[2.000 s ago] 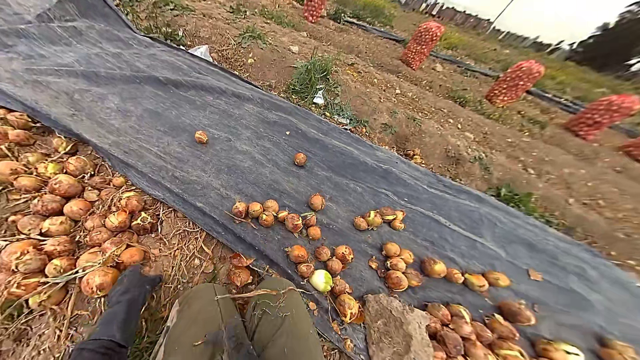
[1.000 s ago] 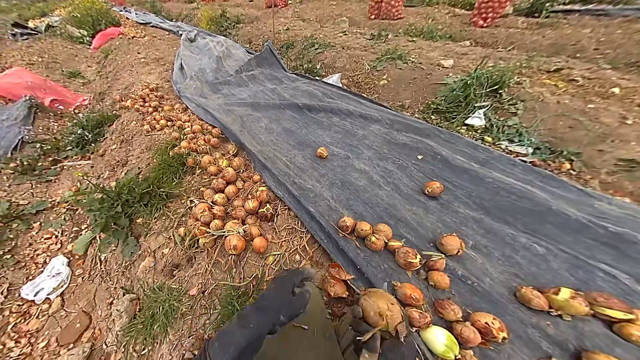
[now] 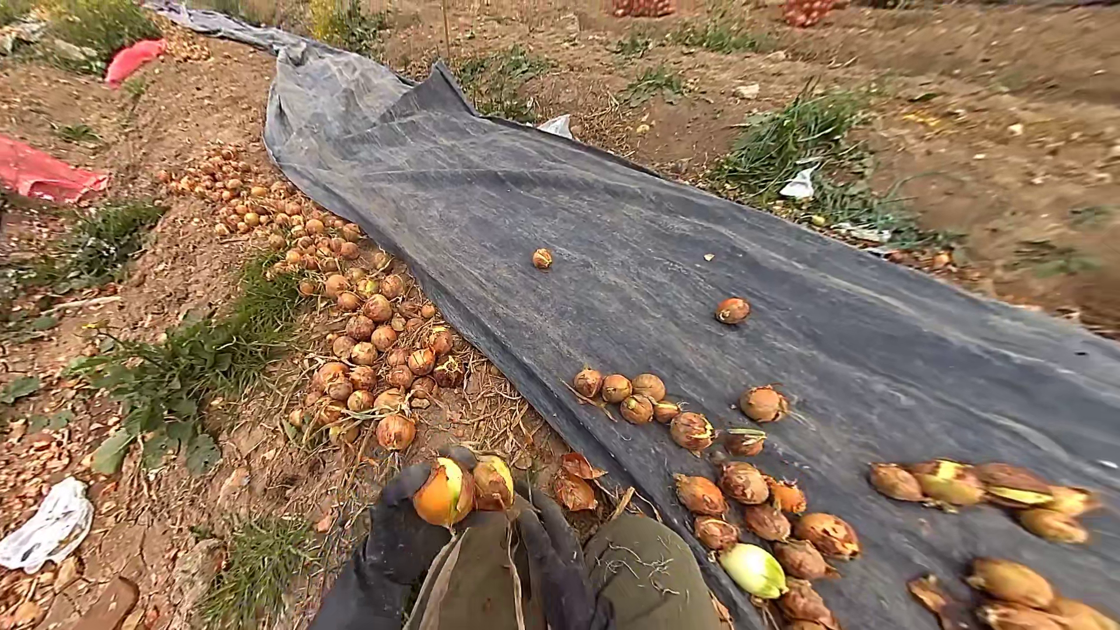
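My left hand (image 3: 398, 529), in a dark glove, holds a brown onion (image 3: 444, 493) whose skin is split, showing pale flesh. Against it is a second split onion (image 3: 494, 483), at the fingers of my right hand (image 3: 556, 542), gloved too. Both hands are together above my knees. Left of the dark ground sheet (image 3: 577, 210), a long heap of onions (image 3: 363, 350) lies on the soil. On the sheet, right of my hands, lie groups of onions, among them a peeled pale green one (image 3: 754, 570).
Loose onion skins (image 3: 575, 490) lie beside the sheet's edge. A white plastic bag (image 3: 48, 525) is at lower left, weeds (image 3: 175, 376) grow left of the heap, and red mesh (image 3: 44, 171) lies farther up. Filled red sacks (image 3: 807, 10) stand at the back.
Two split onions are now held between my hands; one second ago a single large onion was at my right hand. The view has swung left since two seconds ago.
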